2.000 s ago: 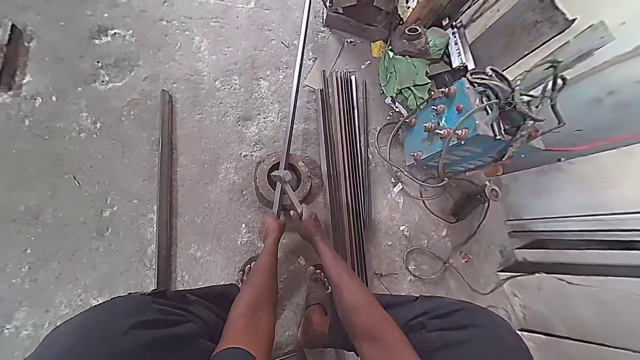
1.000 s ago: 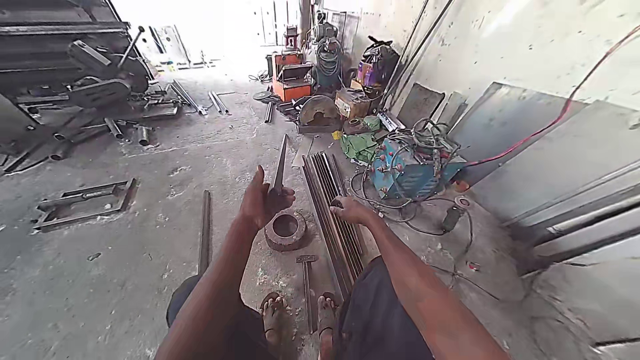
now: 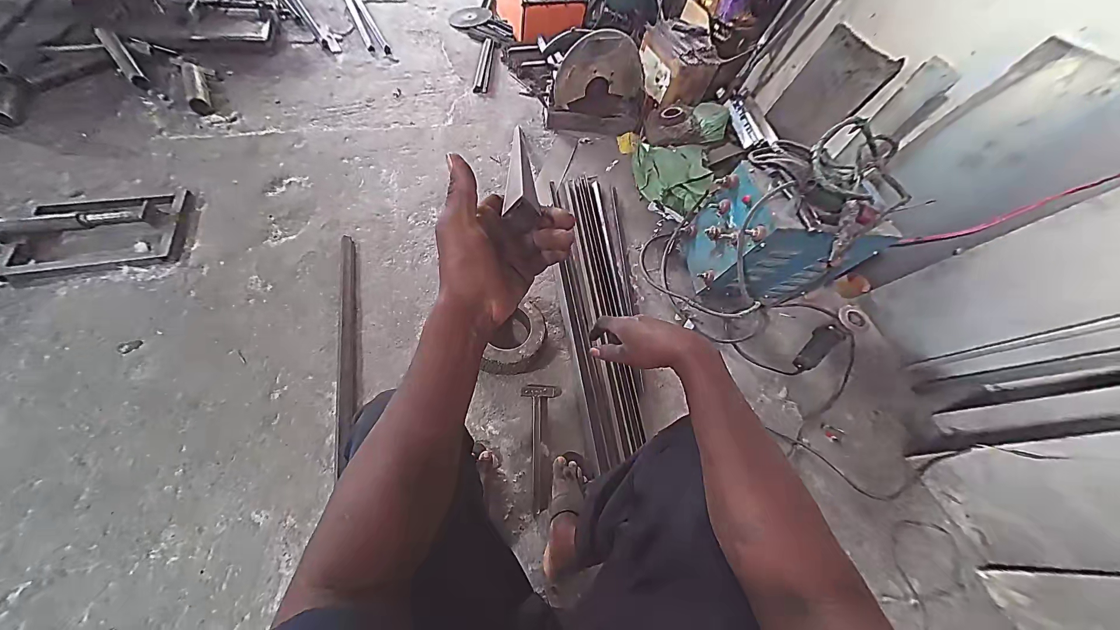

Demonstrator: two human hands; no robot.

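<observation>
My left hand point(image 3: 503, 249) holds a metal angle bar point(image 3: 521, 179) raised in front of me, its far end pointing away. The thumb stands up beside the bar and the fingers curl under it. Over the bundle of long metal bars point(image 3: 604, 289) hovers my right hand point(image 3: 643, 341), fingers slightly bent, with nothing in it. Below my left wrist a thick round metal ring point(image 3: 525, 341) lies on the floor, partly hidden by the wrist. A hammer point(image 3: 540, 437) lies between my feet, its head toward the ring.
A single long bar point(image 3: 348, 350) lies on the left. A blue welding machine point(image 3: 770, 236) with coiled cables sits right of the bundle, near a green cloth point(image 3: 672, 175). Farther off stands a cut-off saw point(image 3: 598, 83). A welded metal frame point(image 3: 105, 227) lies at far left.
Two seconds ago both hands were together at a bar and a tool over the ring. The hands have since parted, and the hammer lies on the floor. The view has tilted strongly.
</observation>
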